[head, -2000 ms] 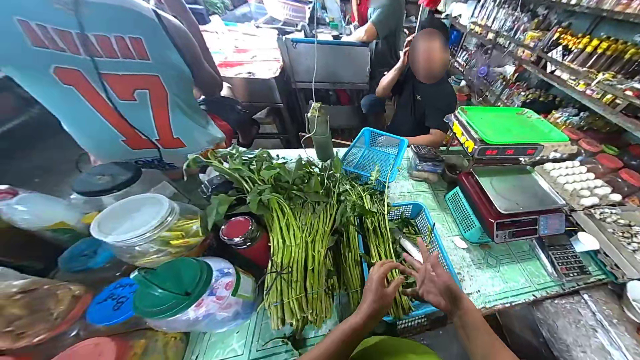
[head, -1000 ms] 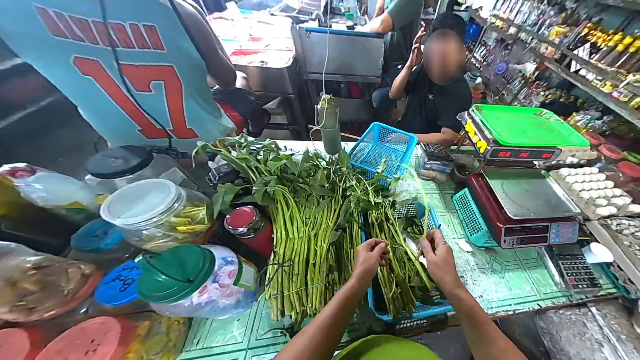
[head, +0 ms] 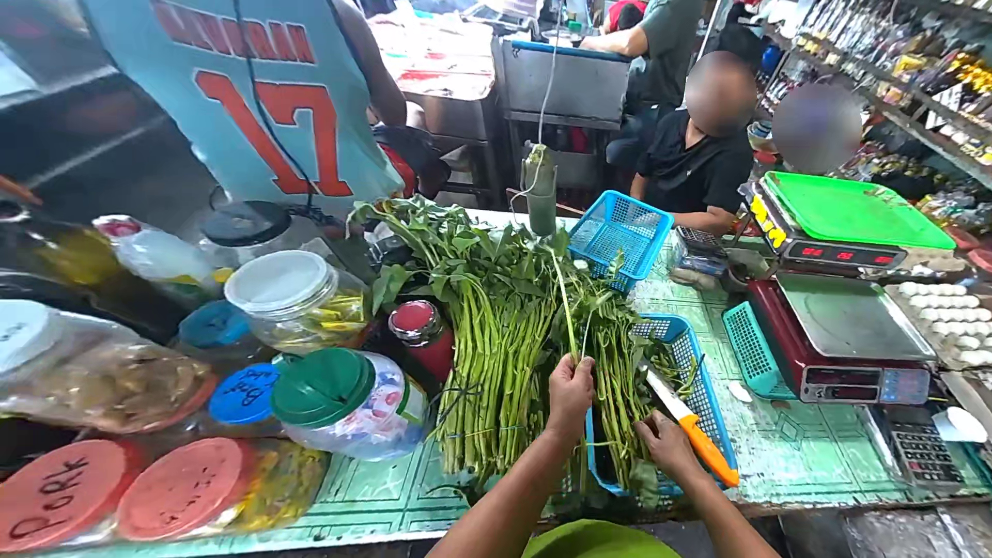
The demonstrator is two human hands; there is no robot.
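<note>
My left hand (head: 571,391) pinches the lower end of a leafy green stem (head: 564,298) between thumb and fingers. Beside it lies a thick bunch of long-stemmed leafy greens (head: 496,372), tied near the cut ends. My right hand (head: 668,446) touches the lower stems of a smaller bunch (head: 618,387), which lies over a blue plastic basket (head: 717,418); its fingers are partly hidden, so its hold is unclear. A knife with an orange handle (head: 707,449) rests across the basket, just beyond my right hand, its blade pointing away among the stems.
Lidded plastic jars (head: 322,387) crowd the left side. An empty blue basket (head: 624,236) stands behind the greens. On the right are two scales (head: 852,333), a calculator (head: 918,446) and trays of eggs (head: 942,318). A person (head: 694,170) sits across the table; another in a jersey (head: 271,101) stands at left.
My left hand now has a single stem in it. My right hand has moved down to the lower stems. The orange-handled knife now shows on the basket.
</note>
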